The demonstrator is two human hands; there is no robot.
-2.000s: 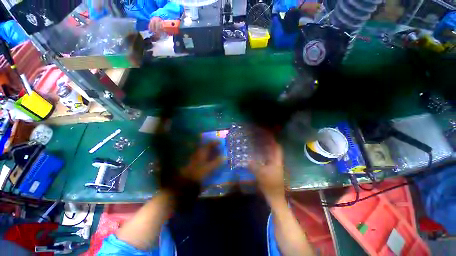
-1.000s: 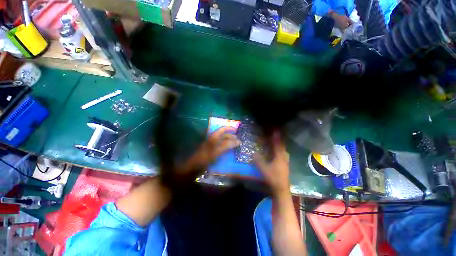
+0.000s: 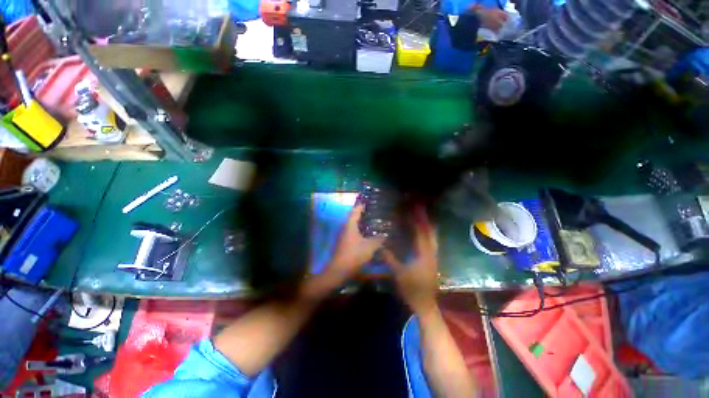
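A dark speckled circuit panel (image 3: 376, 211) lies over the right part of the blue work sheet (image 3: 330, 224), in front of me. My left hand (image 3: 359, 247) is at the panel's left and lower edge, its fingers touching it. My right hand (image 3: 417, 260) is at the panel's right side, thumb toward its lower edge. Dark blurred shapes close to the camera hide the panel's right part and some fingertips. I cannot tell whether either hand grips the panel.
At left are a wire spool (image 3: 146, 253), a white stick (image 3: 150, 194), small board pieces (image 3: 180, 200) and a paper card (image 3: 232, 174). At right are a white round reel (image 3: 515, 225), a blue box (image 3: 539, 237) and a dark cable. Red bins (image 3: 556, 334) sit below the bench edge.
My left hand has moved right across the sheet to the panel, uncovering the sheet's left part. My right hand stays at the panel's right side. The camera view has shifted.
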